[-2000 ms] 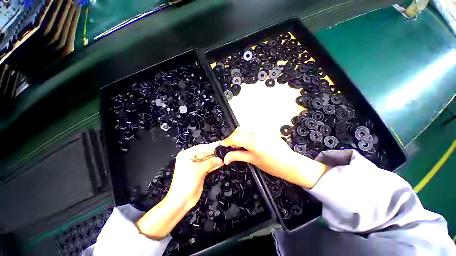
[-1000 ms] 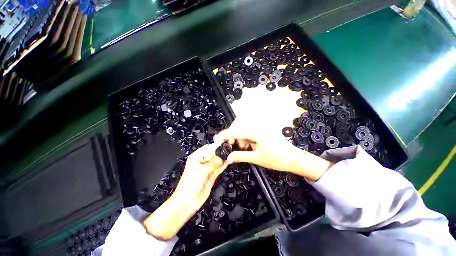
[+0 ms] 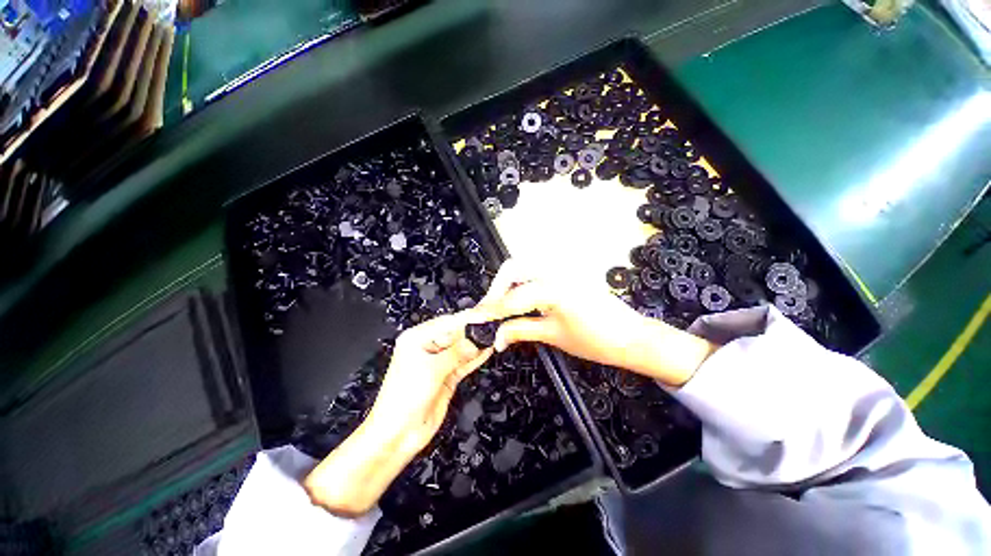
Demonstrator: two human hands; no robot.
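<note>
My left hand (image 3: 418, 375) and my right hand (image 3: 576, 323) meet over the divide between two black bins. Their fingertips pinch a small dark piece (image 3: 481, 333) between them; its exact shape is too small to tell. The left bin (image 3: 326, 345) holds a heap of small black stemmed parts (image 3: 375, 223) and shows a bare dark patch of floor. The right bin (image 3: 757, 217) holds black ring parts (image 3: 695, 244) around a glaring white and yellow liner (image 3: 571, 226).
A grid tray with round pieces (image 3: 190, 516) is at the lower left. Flat dark trays (image 3: 109, 364) lie behind it. Brown-edged stacked layers (image 3: 125, 65) stand at the upper left. Green work surface (image 3: 804, 119) lies beyond the right bin.
The hands stay together over the bins. The dark piece showed a rounder face one second ago and now looks flatter between the fingertips. The camera view has shifted slightly.
</note>
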